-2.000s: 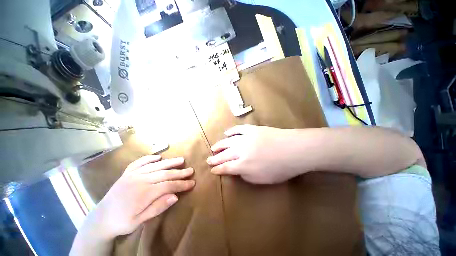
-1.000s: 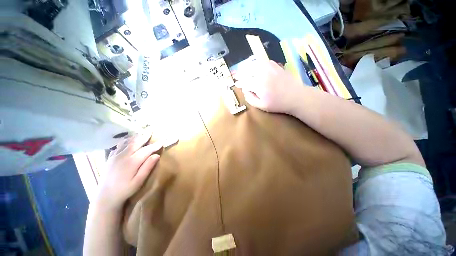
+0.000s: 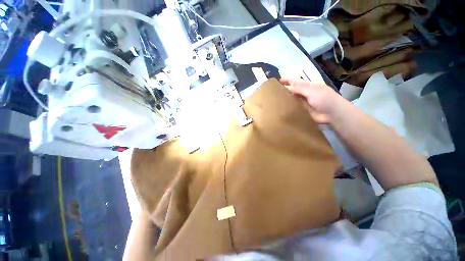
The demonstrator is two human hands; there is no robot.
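Note:
A tan-brown panel (image 3: 275, 168) lies under the sewing machine head and hangs toward my lap, with folds on its left side. A thin dark line runs down its middle, with a small cream tab (image 3: 226, 212) on it. My right hand (image 3: 311, 97) holds the panel's upper right corner between thumb and fingers. My left forearm shows at the lower left; the left hand itself is hidden behind the panel. The needle area is overexposed. A small pale metal guide (image 3: 246, 121) touches the panel right of the bright area.
The white sewing machine head (image 3: 97, 114) with a red logo stands at the left. White sheets (image 3: 392, 114) and brown pieces (image 3: 377, 43) lie at the right. A white cable (image 3: 244, 25) crosses behind the machine. A dark floor with a yellow line shows at the lower left.
My right hand has moved right and back, holding the panel's corner. My left hand has gone out of sight behind the panel. The cream tab sits higher. The view has shifted, showing more of the machine.

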